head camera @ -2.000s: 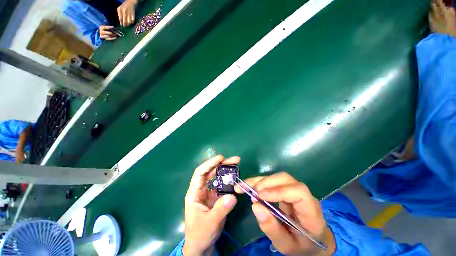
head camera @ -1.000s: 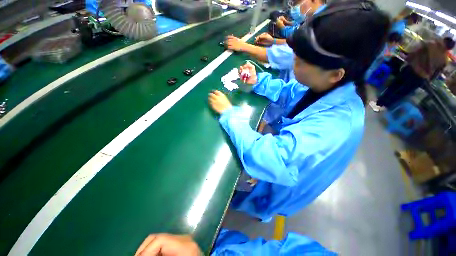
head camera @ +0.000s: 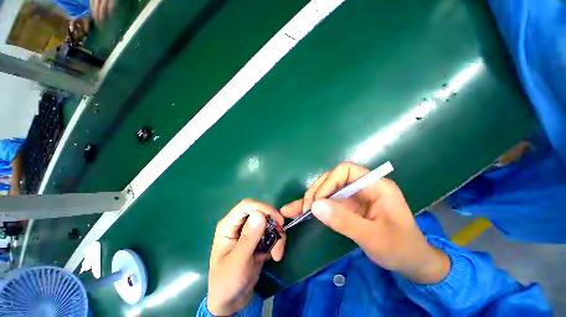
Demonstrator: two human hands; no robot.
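My left hand [head camera: 239, 257] holds a small black watch case assembly [head camera: 268, 236] between thumb and fingers, low in the centre of the view. The case is tilted, so its inside is hard to make out. My right hand [head camera: 366, 217] holds silver tweezers [head camera: 354, 187] like a pen. Their tip is at the right edge of the case, by my left fingertips. Whether the tip grips anything is too small to tell.
A white divider rail [head camera: 214, 105] crosses the green work surface [head camera: 397, 80]. Dark units [head camera: 144, 134] lie beyond it. A blue fan [head camera: 44, 297] and grey posts stand at left. Another person's blue sleeve [head camera: 534, 68] is at right; other workers' hands are at upper left.
The view swung up to a neighbouring worker, then back down to my hands. Compared with two seconds ago, the case is tilted more and the tweezers' back end points up right instead of down right.
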